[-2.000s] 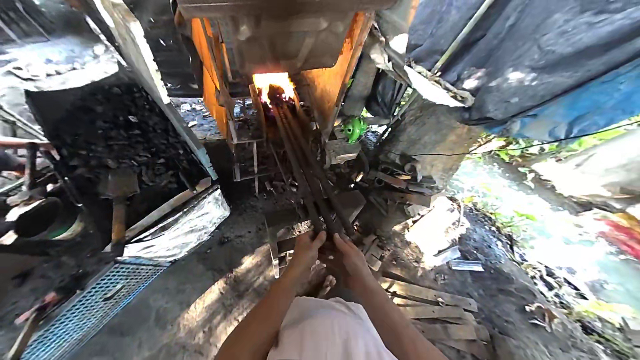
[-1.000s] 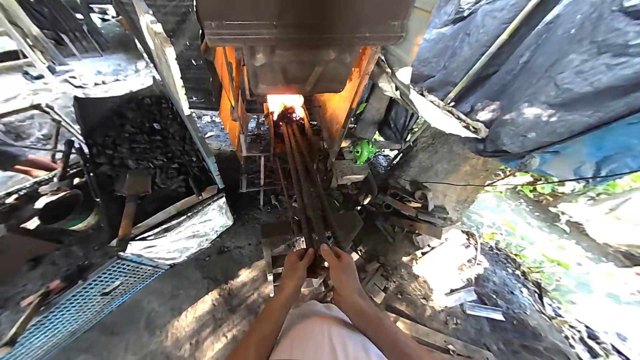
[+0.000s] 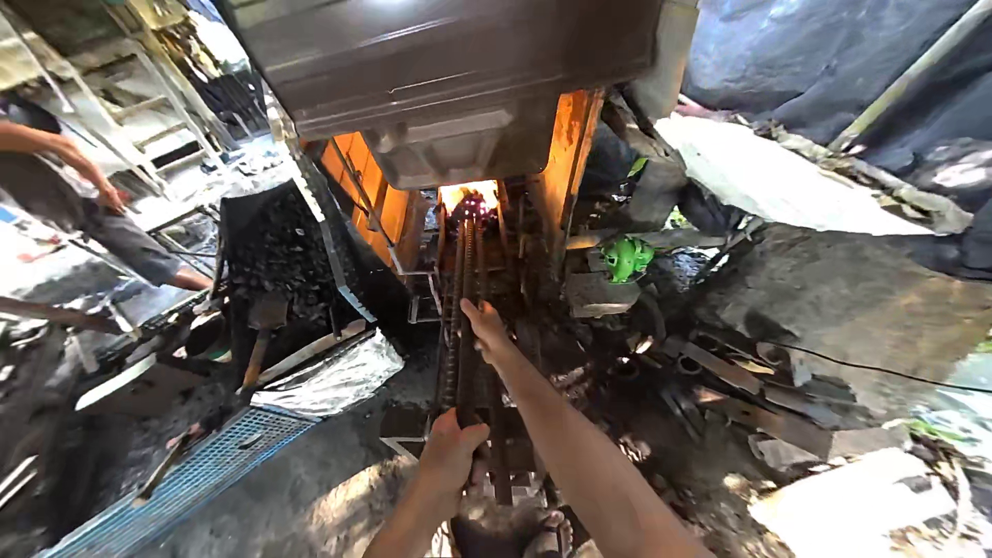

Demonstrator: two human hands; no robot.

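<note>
Several long ribbed steel bars (image 3: 453, 341) run away from me with their far ends in the glowing coals (image 3: 473, 205) of a forge. Near the close end of the bars, my left hand (image 3: 449, 446) is closed around one of them. Farther up, my right hand (image 3: 484, 325) reaches over the bars with its fingers on or just beside them; whether it grips one cannot be seen. A dark metal hood (image 3: 465, 77) hangs above the fire, between orange-lit side panels.
Left, a bin of charcoal (image 3: 279, 248) holds a shovel (image 3: 263, 325), beside a blue mesh panel (image 3: 194, 465). A person (image 3: 70, 178) stands farther left. Right of the forge are a green blower (image 3: 626, 258) and scrap metal (image 3: 721, 368) on the ground.
My right hand has moved forward along the bars, away from my left hand; earlier both were together at the near ends. The view has shifted closer to the forge.
</note>
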